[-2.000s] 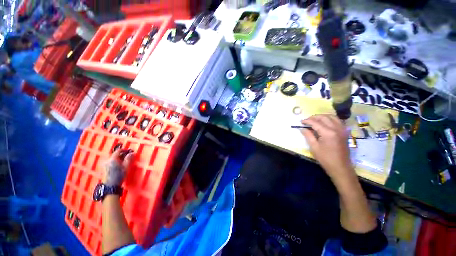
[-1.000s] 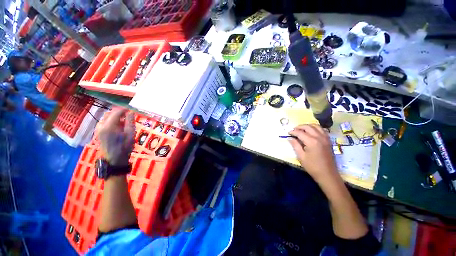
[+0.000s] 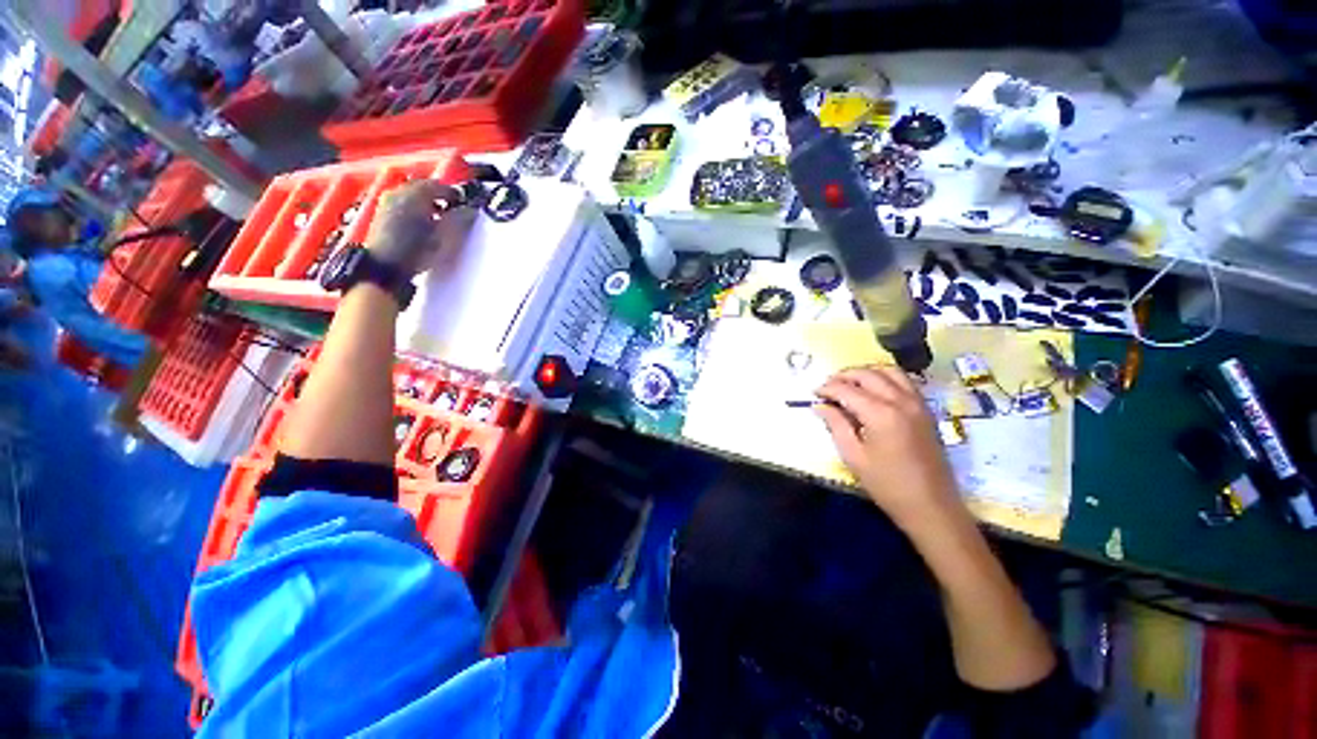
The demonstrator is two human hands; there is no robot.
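My left hand (image 3: pixel 409 227) reaches over the right end of a red tray (image 3: pixel 299 231), beside the dark round watch parts (image 3: pixel 504 201) on the grey bench unit. Its fingertips are at a dark part there, blurred; I cannot tell whether they grip it. My right hand (image 3: pixel 881 433) is over the cream mat (image 3: pixel 744 419) and holds thin dark tweezers (image 3: pixel 803 404) pointing left. The electric screwdriver (image 3: pixel 862 238) hangs just above my right hand. A small pale ring (image 3: pixel 797 360) lies on the mat.
The grey bench unit (image 3: pixel 506 296) with a red switch stands left of the mat. A large red compartment tray (image 3: pixel 433 505) is below my left arm. Battery cells (image 3: pixel 976 370) lie right of my right hand. Tubs (image 3: pixel 740 185) stand on the shelf. A person (image 3: pixel 65 274) is at far left.
My left hand has moved from the large red compartment tray up and forward to the upper tray and the unit's top. My right hand stays over the mat with the tweezers. The view has shifted.
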